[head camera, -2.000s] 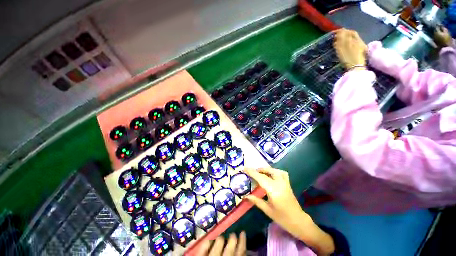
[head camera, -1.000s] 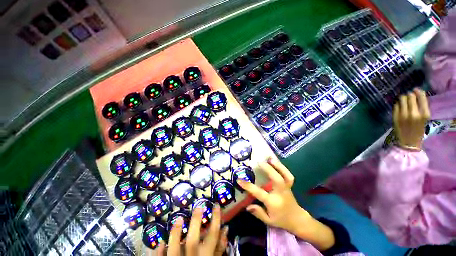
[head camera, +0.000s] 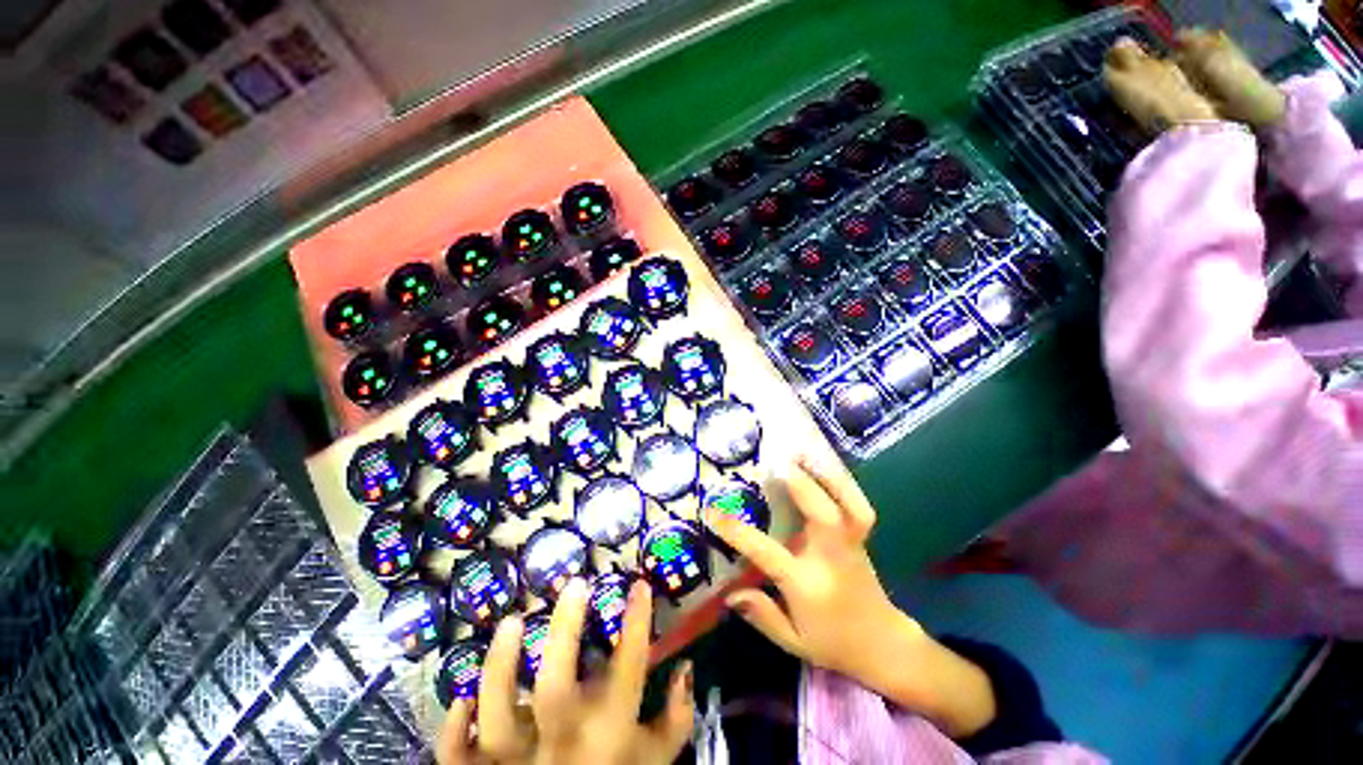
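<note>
Several round smartwatch heads (head camera: 583, 438) lie in rows on a beige cardboard sheet (head camera: 338, 475). Most screens show lit blue-white faces, some look white with glare, and a few near my fingers show green patches. My left hand (head camera: 576, 695) is at the bottom with fingers spread over the front row, partly covering those watches. My right hand (head camera: 819, 575) is at the sheet's right corner, index fingertip on the rightmost front watch, thumb apart. Neither hand grips a watch.
A salmon board (head camera: 449, 190) lies beneath, bearing icon-screen watches (head camera: 473, 257). A tray of dark watches (head camera: 858, 229) is to the right, clear plastic trays (head camera: 247, 598) to the left. Another worker's pink sleeve (head camera: 1196, 344) and hands are over a far-right tray.
My left hand has come up from the lower edge onto the front watches. My right index finger has moved onto a watch. Some front screens turned green. The neighbour's hands moved away and back.
</note>
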